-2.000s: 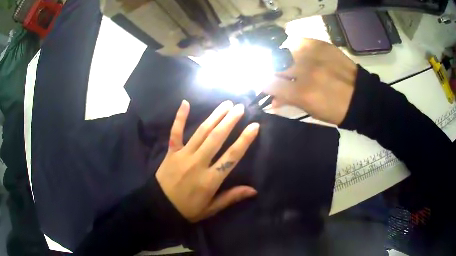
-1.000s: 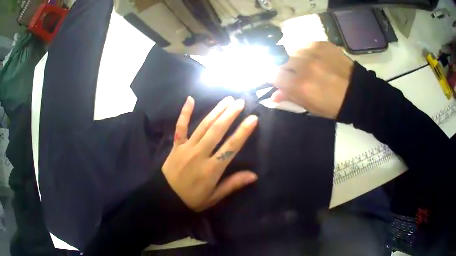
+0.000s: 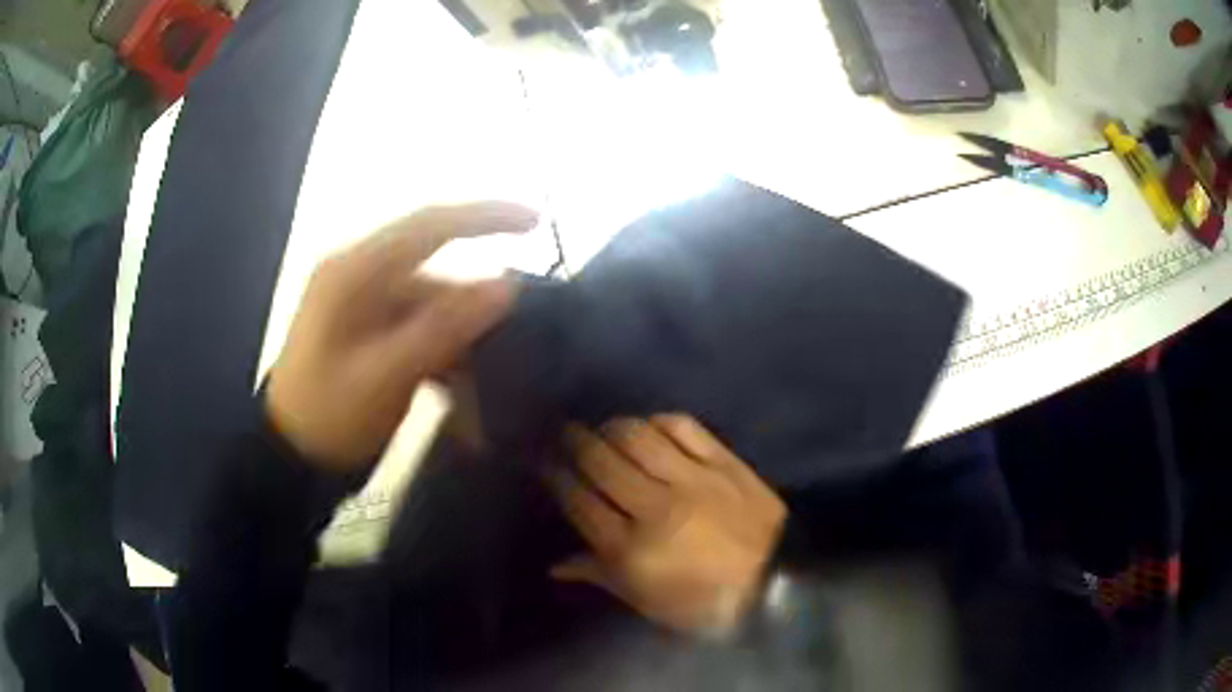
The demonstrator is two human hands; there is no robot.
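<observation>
A dark navy fabric panel (image 3: 757, 318) lies over the white table in front of the machine, its far corner in the lamp's glare. My left hand (image 3: 392, 325), blurred, is at the panel's left end, thumb by its edge and index finger stretched out above; whether it pinches cloth is unclear. My right hand (image 3: 676, 514) is at the panel's near part, fingers curled on gathered cloth. Thread snips (image 3: 1040, 169) with red and light-blue handles lie on the table at the right, untouched. Glare hides the needle area.
A long navy strip (image 3: 223, 284) lies along the table's left side. A phone (image 3: 926, 52) lies at the back right. A yellow tool (image 3: 1142, 176) is at the far right, and a printed ruler (image 3: 1067, 304) runs along the front edge. A red object (image 3: 176, 43) is at upper left.
The panel has moved out from under the machine head and nearer to me. My left hand has moved left, my right hand down onto the cloth. The snips now lie on the table.
</observation>
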